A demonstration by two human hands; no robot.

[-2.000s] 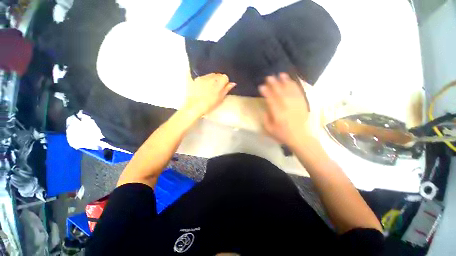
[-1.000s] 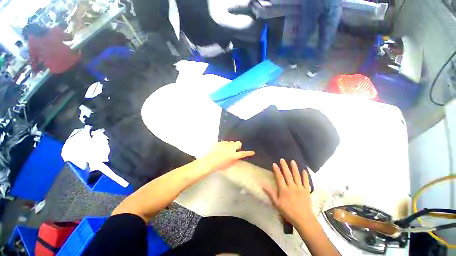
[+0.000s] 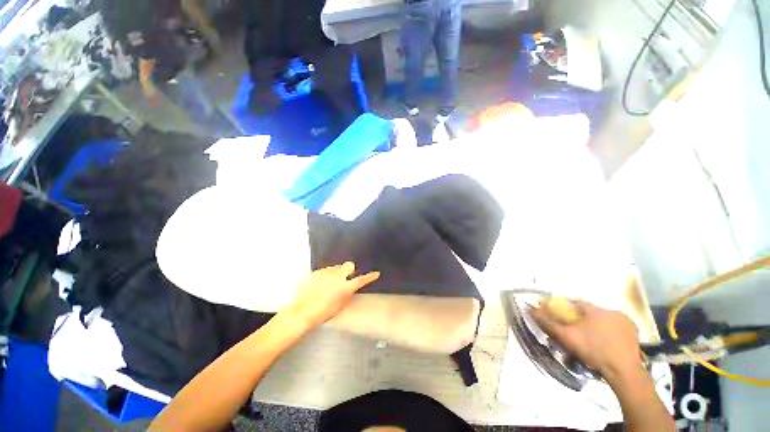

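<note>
A black garment piece (image 3: 388,245) lies over the cream padded sleeve board (image 3: 405,319), and its right part drapes onto the white table cover. My left hand (image 3: 331,291) rests at the garment's lower left edge, with thumb and fingers apart, on the cloth and board. My right hand (image 3: 591,329) is closed around the handle of the steam iron (image 3: 540,342), which stands at the right of the board. The iron's shiny pointed front faces left. A dark strap end (image 3: 463,366) hangs below the board's right end.
A heap of black garments (image 3: 143,270) lies left of the board, with white cloth (image 3: 84,344) beside it. A blue folded sheet (image 3: 342,160) lies behind the board. A yellow hose (image 3: 688,295) runs at the right. A person's legs (image 3: 429,59) and blue crates (image 3: 295,110) are beyond the table.
My right hand has left the garment's right edge and taken hold of the iron's handle. My left hand stays at the garment's lower left edge. The camera view has shifted.
</note>
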